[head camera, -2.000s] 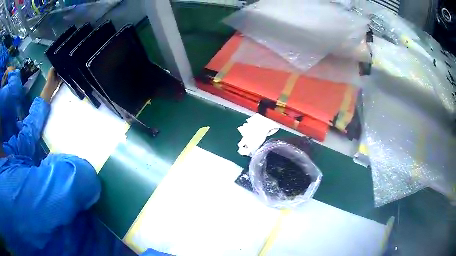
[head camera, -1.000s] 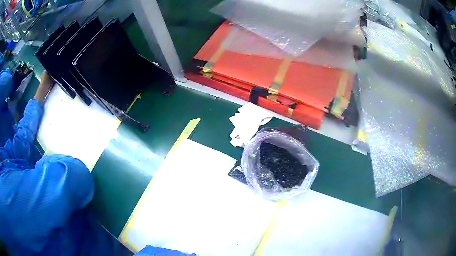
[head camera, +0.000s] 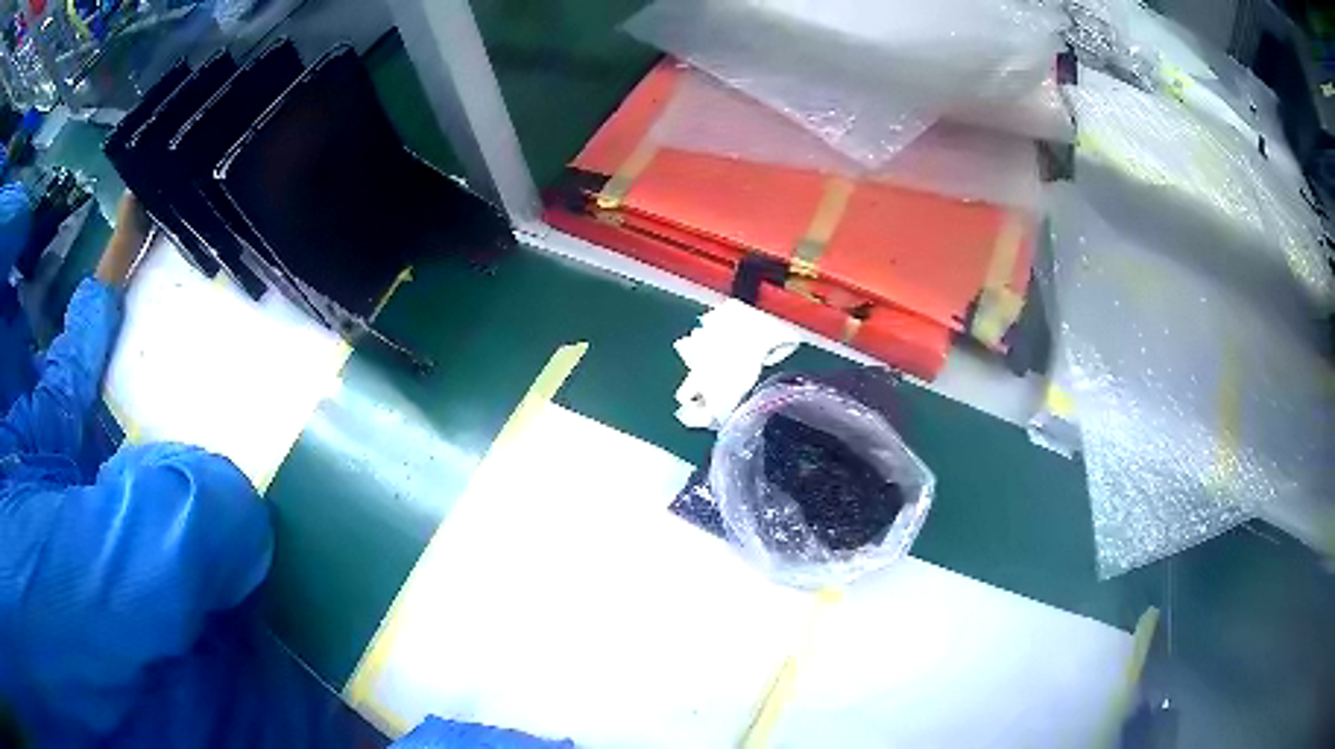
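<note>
Neither of my hands is in the picture; only a bit of blue sleeve (head camera: 476, 735) shows at the bottom edge. A clear plastic bag with a round open mouth (head camera: 744, 524) stands on the back edge of the white mat (head camera: 586, 585). Tiny black pieces, perhaps screws (head camera: 827, 483), lie inside it. A crumpled white cloth or glove (head camera: 725, 359) lies behind the bag on the green bench. Yellow tape (head camera: 773, 702) divides the mat and edges it at left and right.
Orange boards (head camera: 732, 161) lie stacked at the back under translucent foam sheets (head camera: 864, 59). Bubble wrap (head camera: 1171, 337) covers a pale stack at right. A grey post (head camera: 469, 103) stands behind the bench. Black panels (head camera: 337, 190) stand upright at left beside a person in blue (head camera: 132, 571).
The view has shifted slightly since two seconds ago, so the bench items sit a little further left and up. More of the blue sleeve shows at the bottom edge.
</note>
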